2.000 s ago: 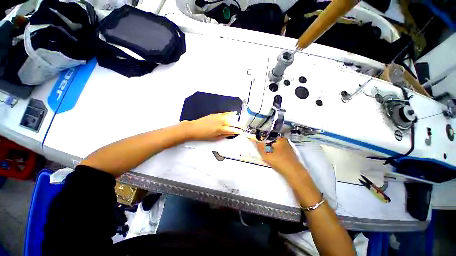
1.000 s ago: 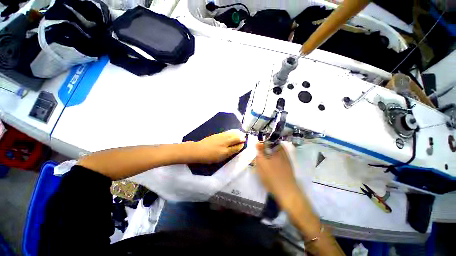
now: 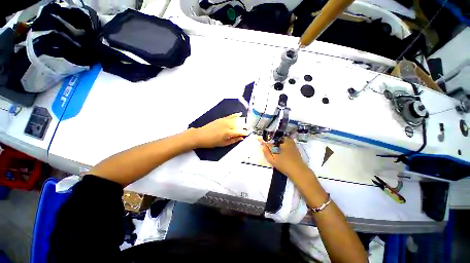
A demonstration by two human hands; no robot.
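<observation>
A dark octagonal panel (image 3: 219,114) lies on the machine bed left of the needle, joined to or lying on white fabric (image 3: 227,173). My left hand (image 3: 222,131) presses on the panel, fingertips near the presser foot (image 3: 268,134). My right hand (image 3: 282,155) is at the front right of the foot, fingers bent at the cloth; its exact hold is partly hidden. A dark strip (image 3: 277,191) runs from under my right hand to the table's front edge. Another dark piece (image 3: 248,92) shows behind the needle area, beside the white machine head.
The sewing machine (image 3: 361,115) fills the right side. Thread snips (image 3: 389,189) and a small brown patch (image 3: 328,155) lie right of my right hand. Stacked dark panels (image 3: 147,37) and a black-and-white bundle (image 3: 54,49) are upper left. A blue crate (image 3: 45,221) stands below left.
The cloth has been turned and spread; the octagon now lies flatter beneath my left hand, and the dark strip shows near the front edge. Both hands are back close to the foot.
</observation>
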